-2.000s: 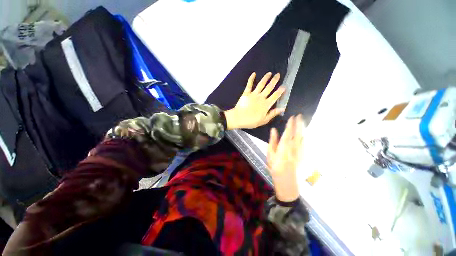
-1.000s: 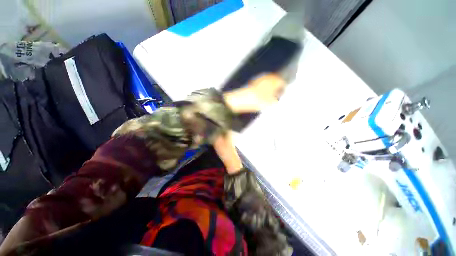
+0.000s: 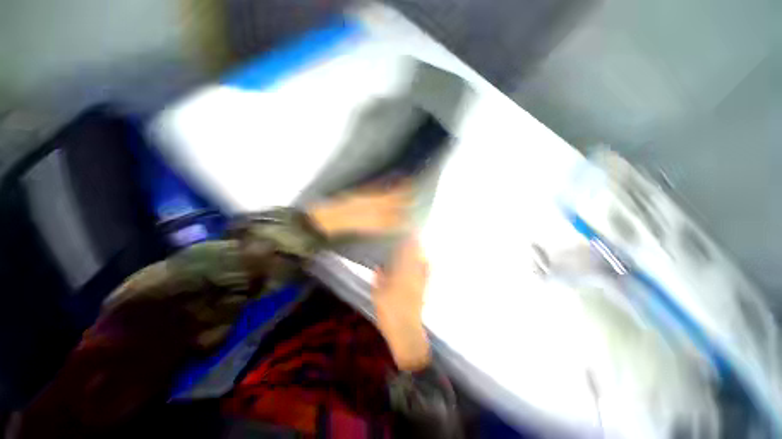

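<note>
The frame is strongly blurred. A grey cloth piece [image 3: 356, 141] lies on the white table, with a smaller dark piece [image 3: 426, 140] showing on it. My left hand [image 3: 364, 211] reaches from the left over the lower part of the cloth. My right hand [image 3: 401, 296] is just below it, near the table's front edge, with its fingertips close to the left hand. The fingers of both hands are too blurred to tell whether they grip the cloth.
The white table [image 3: 506, 343] runs diagonally, with a blue strip [image 3: 296, 57] at its far left. The blurred sewing machine [image 3: 656, 291] stands at the right. Dark panels with a pale strip [image 3: 62, 214] hang over something blue [image 3: 176, 193] at the left.
The large dark panel with the grey strip no longer shows on the table; grey cloth with a smaller dark part does. My right hand has come up from the lap to the table edge. The view has shifted.
</note>
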